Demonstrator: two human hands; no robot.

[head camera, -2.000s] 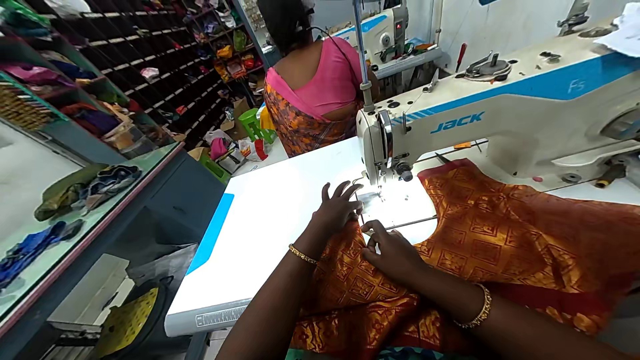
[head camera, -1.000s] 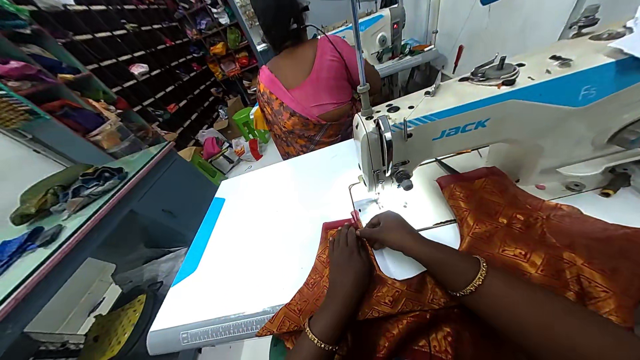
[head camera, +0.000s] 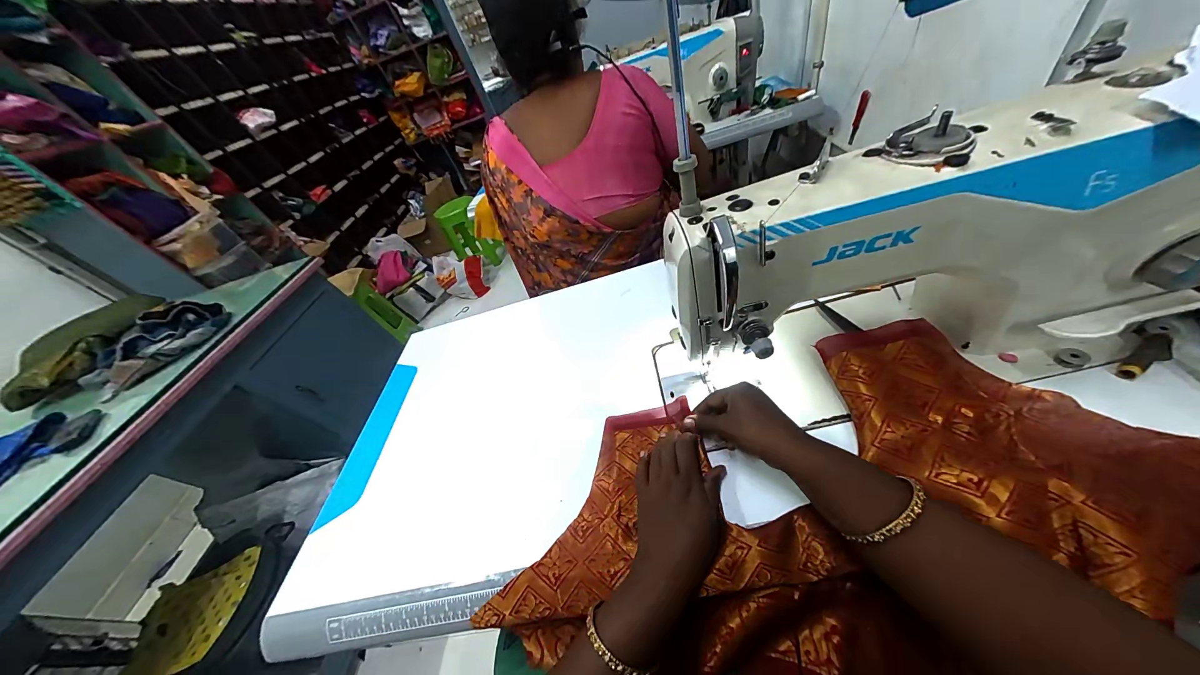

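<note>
A Jack sewing machine stands over the white table. Beneath and in front of its lit needle area lies red and gold patterned fabric with a plain dark red edge band. My left hand rests on this fabric with its fingers near the band. My right hand pinches the fabric edge between thumb and fingertips, just in front of the presser foot area. The fabric's wider part spreads to the right of my right forearm. The needle tip itself is hard to make out in the glare.
The white sewing table has a ruler strip along its front edge. A person in a pink blouse sits beyond, at another sewing machine. At left, a glass-topped counter bears folded cloths. Shelves hold fabric behind it.
The fabric's banded edge now lies turned out on the table left of the needle. My left hand has come down toward me from beside the needle; my right hand has moved up to the fabric edge.
</note>
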